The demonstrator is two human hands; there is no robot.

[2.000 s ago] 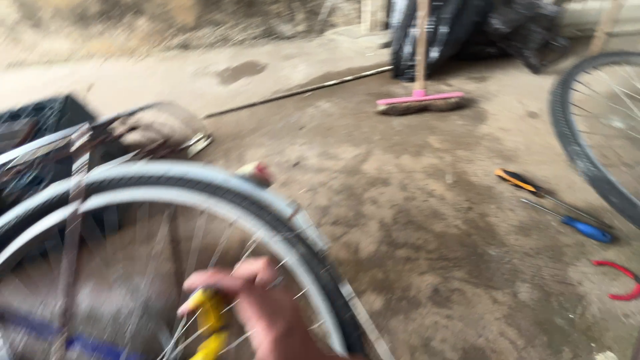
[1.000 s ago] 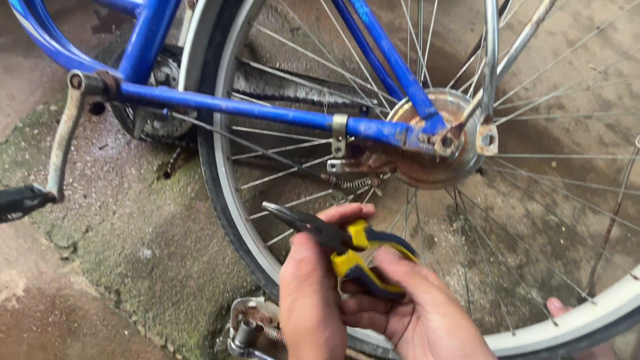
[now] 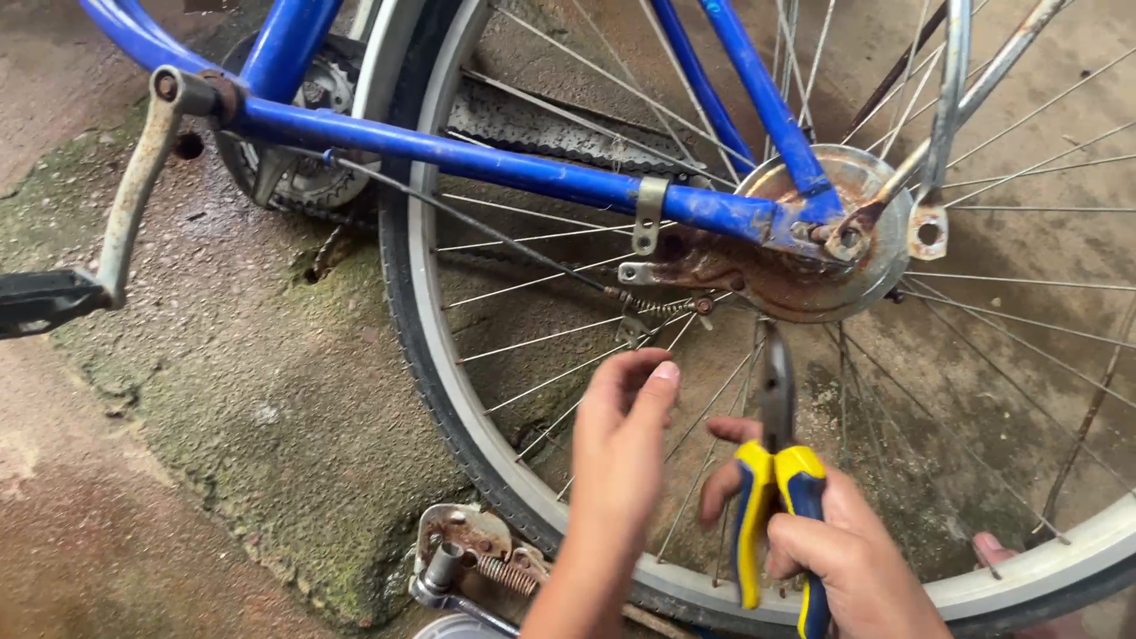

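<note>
My right hand [image 3: 830, 541] holds needle-nose pliers [image 3: 779, 461] with yellow and blue handles, their jaws pointing up just below the rusty brake drum [image 3: 821, 297]. To their left, my left hand [image 3: 626, 417] is raised with its thumb and index finger bent close together; nothing can be seen between them. Above its fingertips are the brake cable's spring [image 3: 652, 306] and the end bolt [image 3: 704, 305]. A rusty brake arm [image 3: 657, 273] lies below the blue chainstay [image 3: 532, 173], which carries a metal clamp [image 3: 650, 216].
The spoked wheel's rim [image 3: 453, 373] curves behind my hands. A crank arm [image 3: 138, 195] with a black pedal [image 3: 49, 302] is at the left. A rusty kickstand assembly [image 3: 470, 541] lies at the bottom by the tyre. Someone's fingertip [image 3: 990, 546] shows near the rim at right.
One second ago both hands were together at the pliers; now my left hand is off them and the pliers point upward in my right hand. The view has swung from the floor tools to the wheel hub.
</note>
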